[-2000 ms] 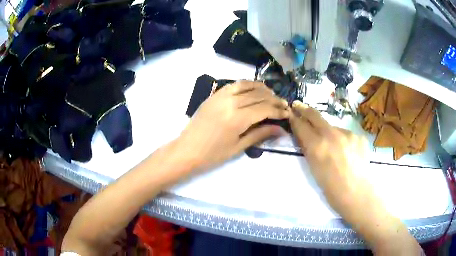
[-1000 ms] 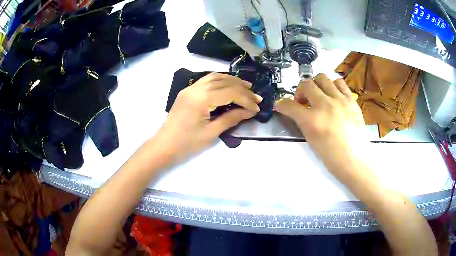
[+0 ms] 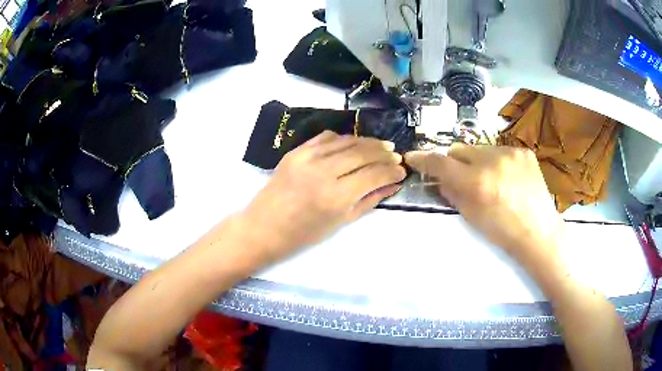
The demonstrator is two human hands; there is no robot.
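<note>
A dark pouch piece (image 3: pixel 319 122) with gold lettering and a gold zip line lies flat, its right end at the needle area (image 3: pixel 417 109) of the white sewing machine (image 3: pixel 377 29). A second dark piece (image 3: pixel 327 61) lies behind it, running toward the needle. My left hand (image 3: pixel 330 177) lies over the near edge of the dark fabric, fingers bent, fingertips at the presser foot's near side. My right hand (image 3: pixel 483 185) meets it there, thumb and forefinger together at the fabric edge. The fabric under my fingertips is mostly hidden.
Joined dark pieces with gold zips (image 3: pixel 109 123) cover the table's left. Brown cut pieces (image 3: pixel 566 145) are stacked right of the needle. Red-handled snips (image 3: pixel 646 243) lie at the far right. A ruler strip (image 3: pixel 348 322) edges the table. A red-orange cloth (image 3: pixel 218 340) shows below it.
The lettered piece shows more fully and flatter beside my left hand. Both hands have come together at the near side of the needle; my right hand was raised and farther apart. The view has shifted slightly.
</note>
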